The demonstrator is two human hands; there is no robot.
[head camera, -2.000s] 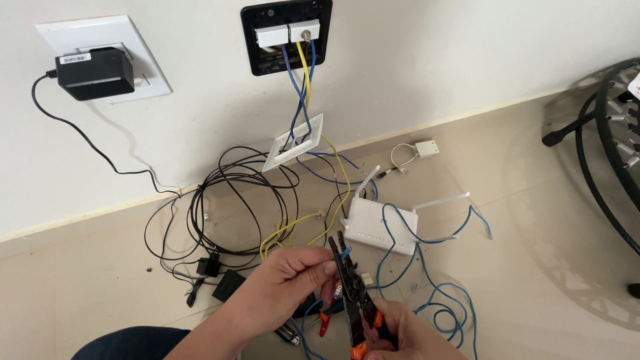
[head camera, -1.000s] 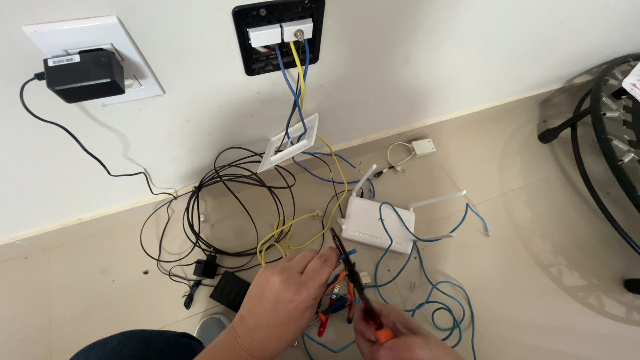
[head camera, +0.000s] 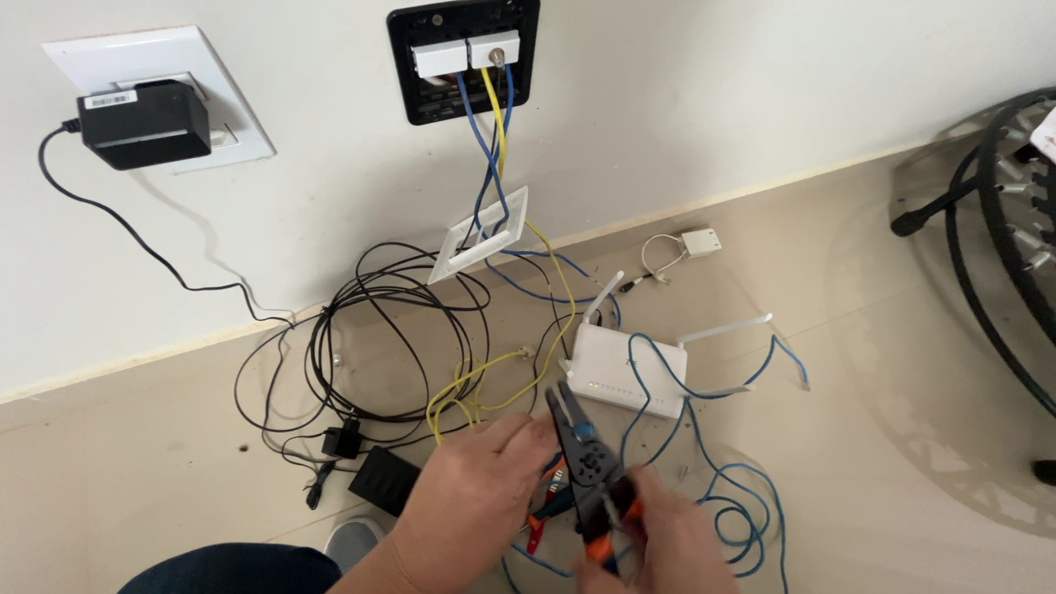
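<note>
My right hand point(head camera: 660, 528), somewhat blurred, grips the orange and black handles of a wire stripper point(head camera: 591, 466). The tool's dark jaws point up and away, and a short piece of blue cable point(head camera: 584, 431) shows at them. My left hand point(head camera: 483, 487) is closed beside the jaws, its fingertips pinched at the blue cable, most of which my fingers hide. Behind and between the hands, other hand tools with red and orange handles point(head camera: 536, 528) lie on the floor, partly covered. A white router point(head camera: 627, 371) with antennas lies just beyond the stripper, with a blue network cable point(head camera: 738, 487) looped across it.
An opened black wall box point(head camera: 404, 58) has blue and yellow cables hanging through a loose white frame point(head camera: 445, 264). Coiled black cable point(head camera: 330, 346), a black box point(head camera: 384, 480) and a small white adapter point(head camera: 701, 242) lie on the floor. A black adapter point(head camera: 148, 124) fills the left socket. Black round-framed furniture point(head camera: 957, 198) stands right.
The wire stripper has turned from a more edge-on view to show its flat side. My left hand remains beside its jaws, and my right hand still holds the handles.
</note>
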